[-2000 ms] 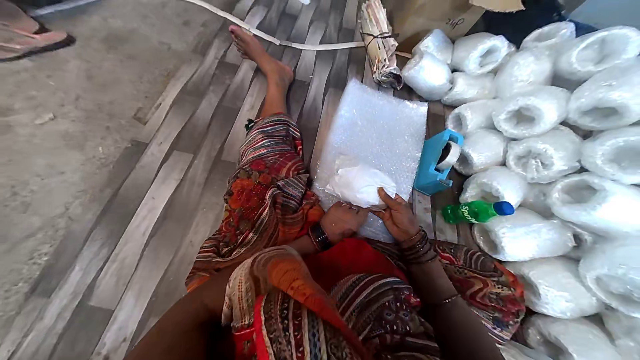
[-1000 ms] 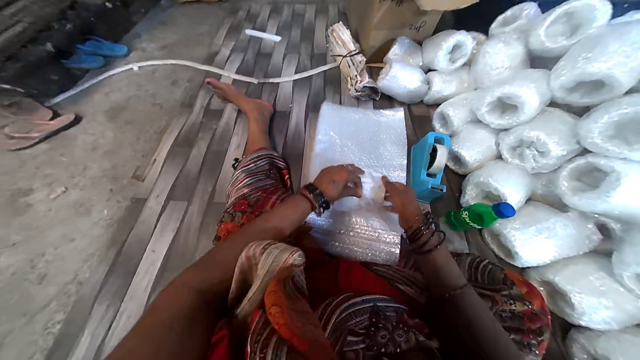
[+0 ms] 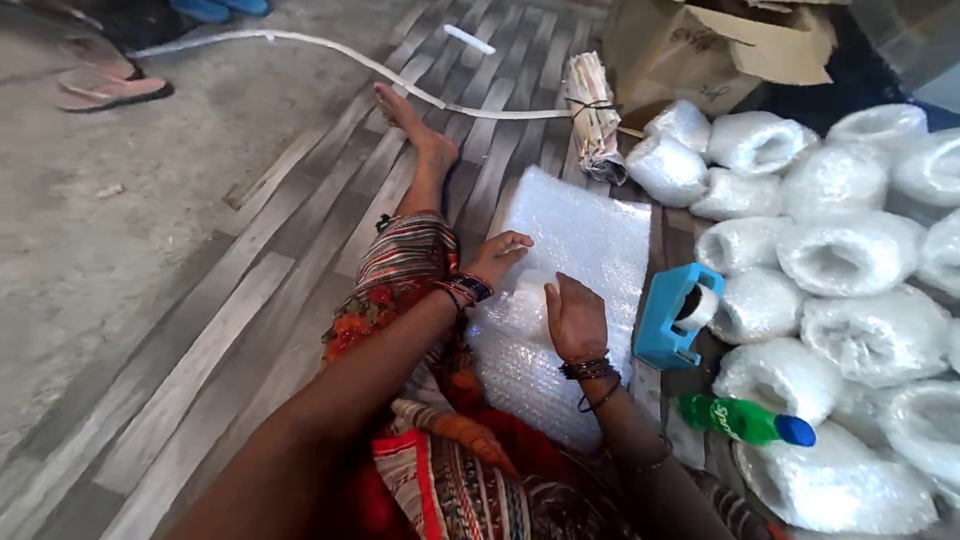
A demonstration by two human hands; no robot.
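Observation:
A stack of bubble wrap sheets (image 3: 577,217) lies on the floor in front of me, its near end against my lap. On it rests a small white item (image 3: 534,300), whose kind I cannot tell. My left hand (image 3: 501,259) is over the left edge of the wrap, fingers apart, left of the white item. At the item's right side is my right hand (image 3: 579,315), thumb apart from the other fingers, with nothing gripped. Just right of the wrap stands a blue tape dispenser (image 3: 658,322) with a roll of tape (image 3: 699,307) in it.
Many bubble-wrapped bundles (image 3: 851,255) fill the right side. A green bottle with a blue cap (image 3: 739,420) lies against them. Beyond are a tied newspaper bundle (image 3: 592,112), a cardboard box (image 3: 675,60) and a long white strip (image 3: 337,49). Pink sandals (image 3: 105,86) lie far left.
Two seconds ago both hands held the white item above the wrap; now it lies on the sheet and the hands are spread to either side of it.

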